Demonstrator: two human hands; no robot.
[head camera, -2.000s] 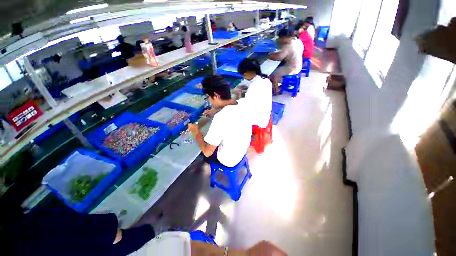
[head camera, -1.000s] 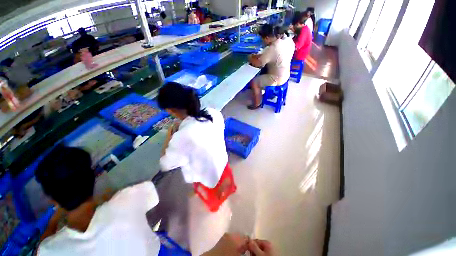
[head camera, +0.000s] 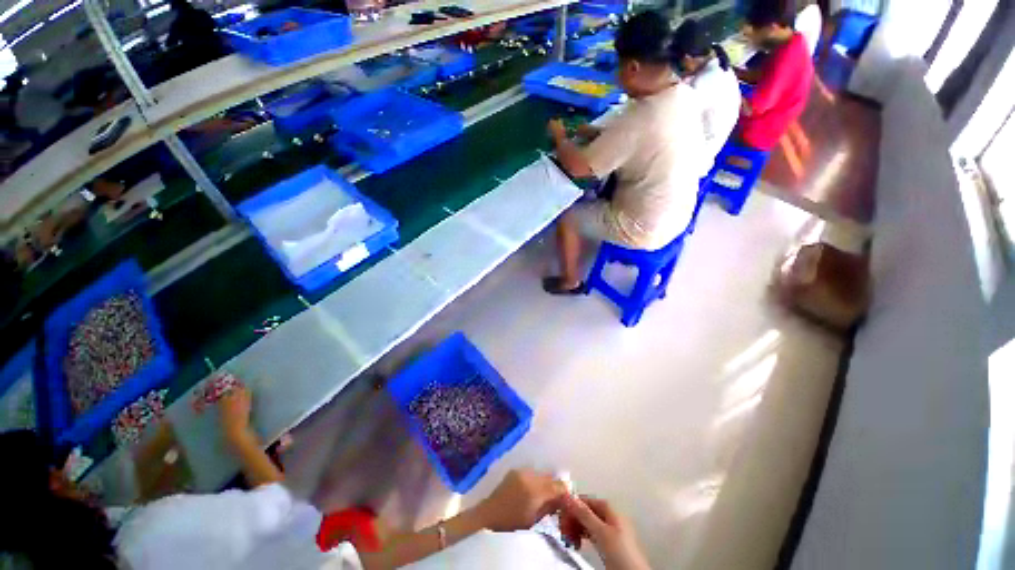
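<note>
My left hand (head camera: 521, 499) and my right hand (head camera: 601, 528) are low in the picture, right of centre, above the aisle. Their fingertips meet on a small pale item (head camera: 565, 485). A thin dark part shows below it between the hands; what it is cannot be told. A band shows on my left wrist. My hands are away from the bench (head camera: 390, 292), partly blurred and cut off below the forearms.
A blue crate (head camera: 462, 412) of small mixed parts stands on the floor just ahead. Seated workers on stools line the bench; one in white (head camera: 212, 534) is close at lower left. Blue trays (head camera: 317, 228) sit along the green belt. A brown box (head camera: 826, 285) stands by the right wall.
The view has moved forward along the aisle and tilted down. The floor crate is nearer, and the nearest workers have slid to the lower left or out. Both hands now show more fully, fingertips together.
</note>
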